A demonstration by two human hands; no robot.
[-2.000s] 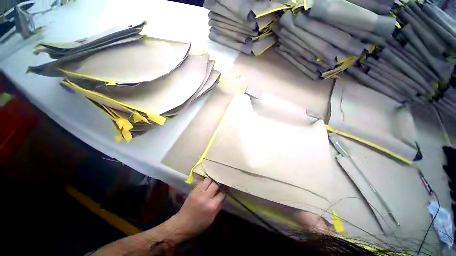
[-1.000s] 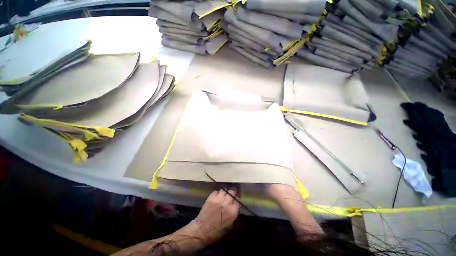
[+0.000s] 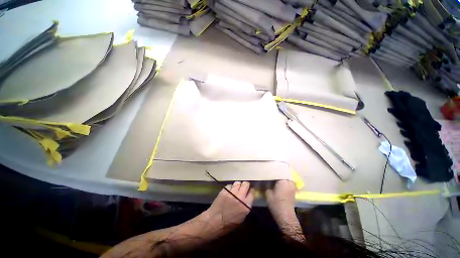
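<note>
A beige fabric panel (image 3: 222, 136) lies in front of me, with yellow tape (image 3: 162, 132) down its left side and a yellow tail at its lower right corner. A fold line runs above its near edge. My left hand (image 3: 232, 201) is at the middle of the near edge, its fingertips hidden under the edge. My right hand (image 3: 282, 200) is beside it, nearer the right corner, its fingertips also under the edge. The hands are close together. Whether the fingers pinch the fabric is hidden by the panel.
A fanned pile of panels (image 3: 60, 63) lies left. Bundled panels (image 3: 242, 22) stand at the back. A small folded panel (image 3: 315, 80), narrow strips (image 3: 318, 146), a slim tool (image 3: 372, 126), white cloth (image 3: 398, 161) and black pieces (image 3: 421, 136) lie right. A yellow strip (image 3: 398, 195) runs along the front edge.
The view has swung right. My left hand has moved from the panel's left corner to the middle of its near edge. My right hand has come closer to my left and shows more.
</note>
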